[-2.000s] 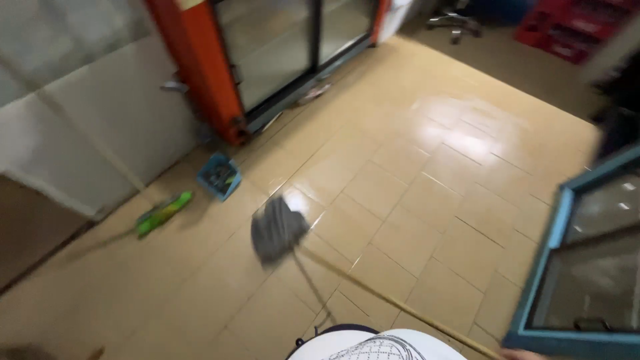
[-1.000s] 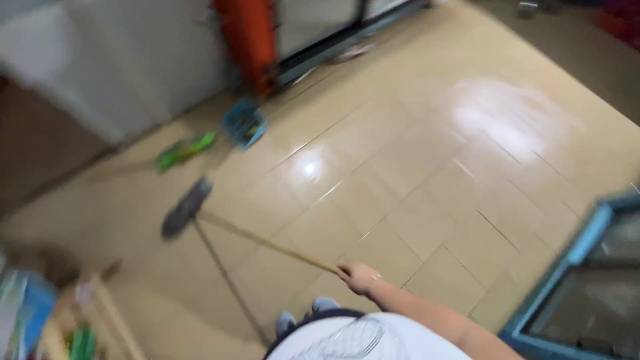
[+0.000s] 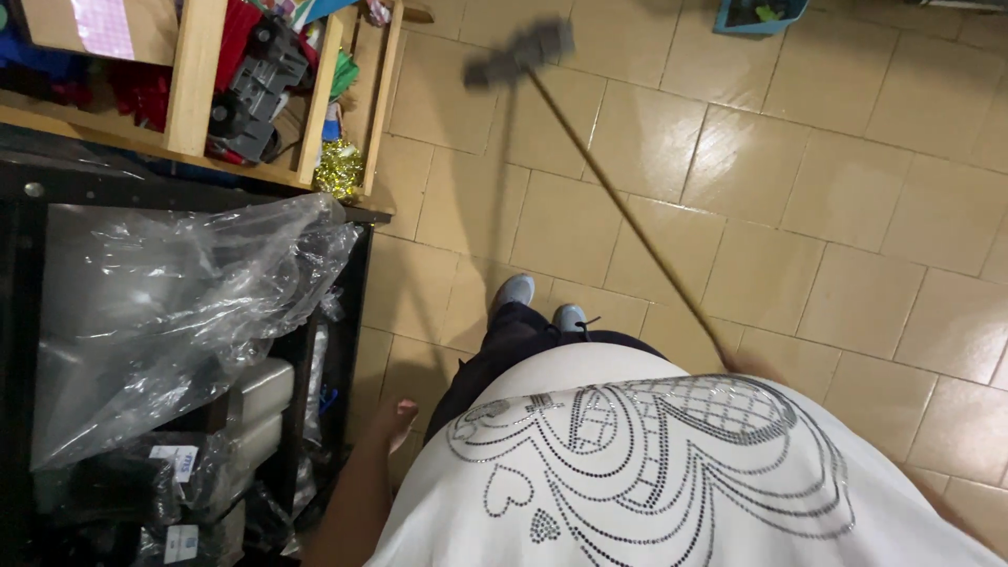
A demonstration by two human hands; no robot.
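A mop with a grey head [image 3: 520, 53] rests on the tiled floor at the top middle, blurred. Its long wooden handle [image 3: 630, 216] slants down and right to my right hand [image 3: 744, 364], which grips the end beside my white shirt and is partly hidden by it. My left hand [image 3: 400, 421] hangs low at the left of my body, near the dark shelf; only part of it shows, and whether its fingers are closed cannot be seen.
A wooden shelf unit [image 3: 185, 87] with toys stands upper left. Below it, a black shelf [image 3: 364, 276] holds packages and clear plastic film [image 3: 197, 291]. A blue plastic basket [image 3: 760, 24] sits at the top right. My grey shoes [image 3: 513, 290] are on the floor.
The view has swung left and down. The wooden shelf, only at the lower left edge a second ago, and the black shelf now fill the left side. My right hand still holds the mop handle.
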